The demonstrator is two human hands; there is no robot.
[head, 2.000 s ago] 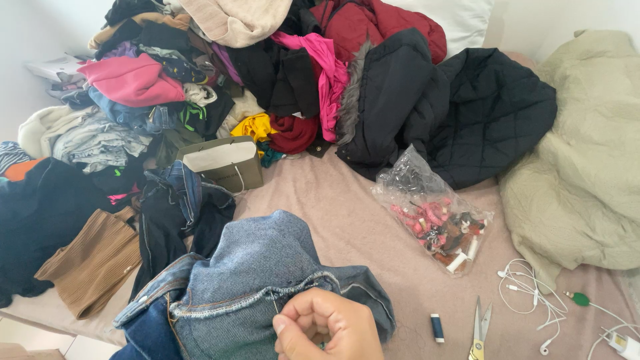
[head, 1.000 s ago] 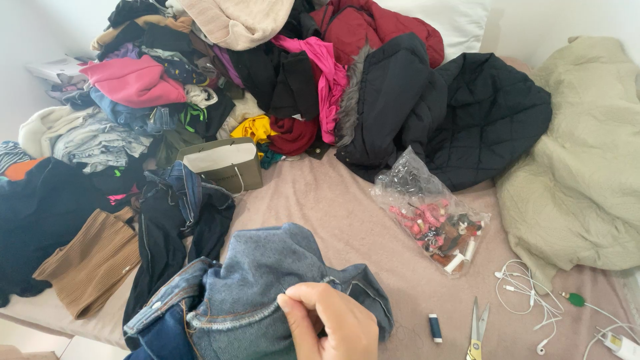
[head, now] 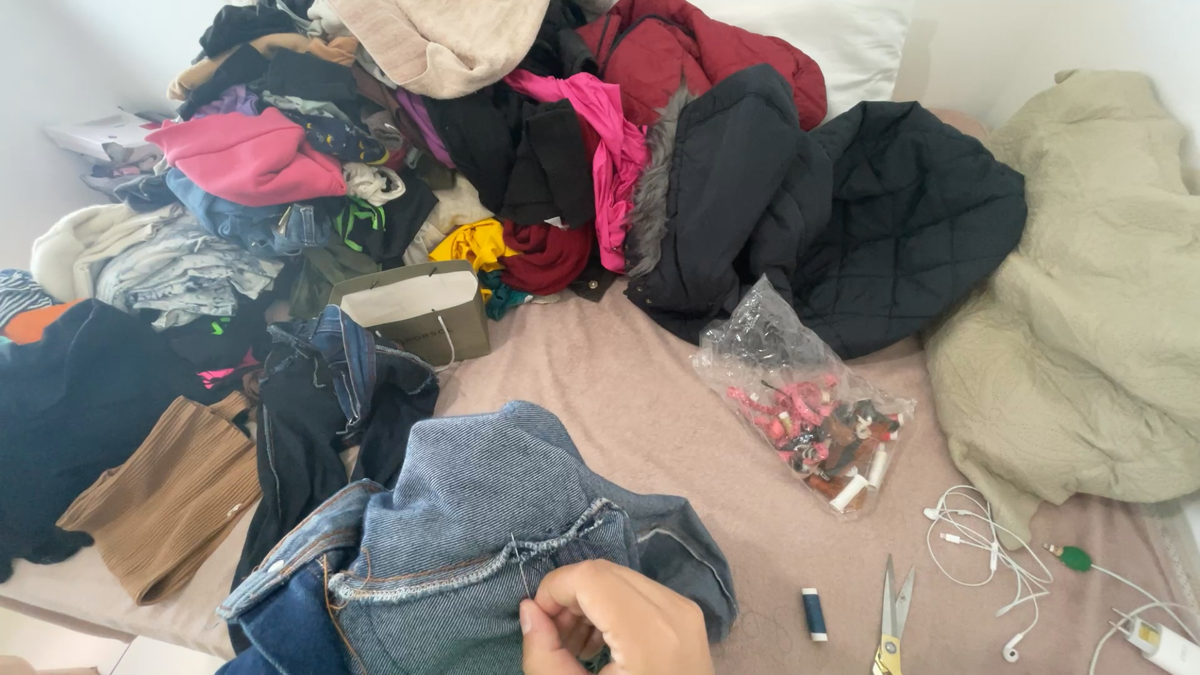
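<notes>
A pair of blue denim jeans [head: 469, 487], inside out with the seam showing, lies at the bottom centre. My right hand [head: 614, 619] is at the seam, thumb and forefinger pinched on a thin needle or thread [head: 521, 562] that rises from the denim. My left hand is not in sight. To the right of the jeans lie a spool of dark blue thread [head: 814, 615] and scissors [head: 893, 619] with their blades slightly apart. A clear plastic bag [head: 806, 412] of sewing supplies rests farther back.
Heaped clothes [head: 253, 159] fill the back left, with a paper bag [head: 412, 328] in front. Dark puffer jackets [head: 900, 216] lie behind the plastic bag. White earphones [head: 994, 544], a charger [head: 1158, 642] and a beige cover [head: 1078, 375] are at the right. Brown ribbed knitwear [head: 169, 506] lies left.
Two seconds ago my right hand was also by the seam; its fingers have shifted slightly along it and back. The jeans' folds have moved a little.
</notes>
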